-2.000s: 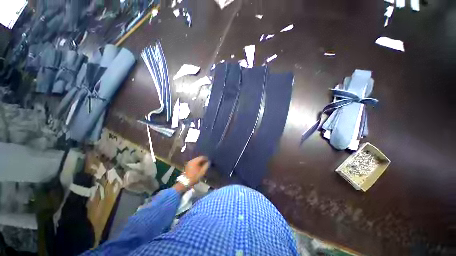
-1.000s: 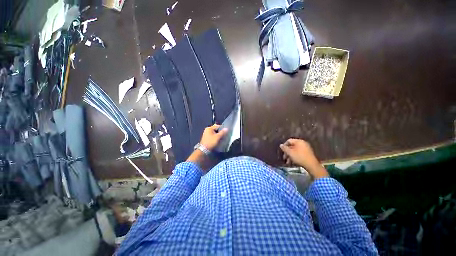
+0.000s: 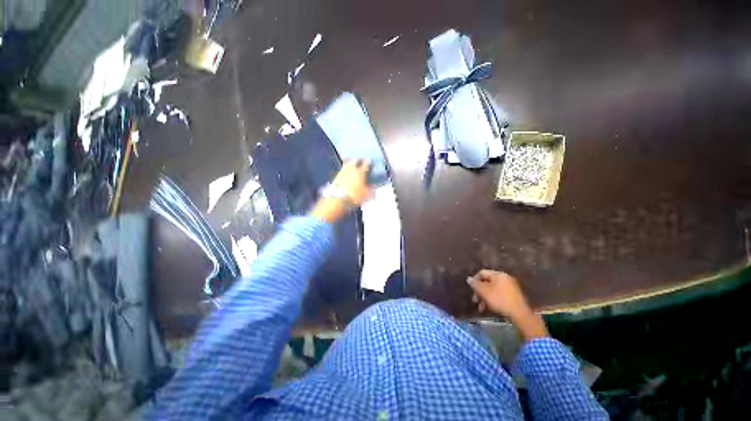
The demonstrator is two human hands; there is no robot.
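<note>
Dark navy denim panels (image 3: 290,168) lie side by side on the table. On the rightmost one lies a pale grey-blue piece (image 3: 349,131), and a long white-faced piece (image 3: 380,238) lies below it toward me. My left hand (image 3: 354,182) is over the pale piece and the top of the white one, slightly blurred; whether its fingers grip the piece cannot be told. My right hand (image 3: 496,292) is near the table's front edge, fingers curled, with nothing visible in it.
A tied pale blue bundle (image 3: 468,123) lies beyond, with a small box of pale bits (image 3: 531,169) beside it. A strip hank (image 3: 195,226) and white scraps (image 3: 221,190) lie left of the panels. Large grey-blue rolls (image 3: 134,279) are at far left. The green table edge (image 3: 650,300) curves at right.
My left hand has moved up along the rightmost panel, where more of the white and pale faces now shows. My right hand stays near the front edge. The view has shifted.
</note>
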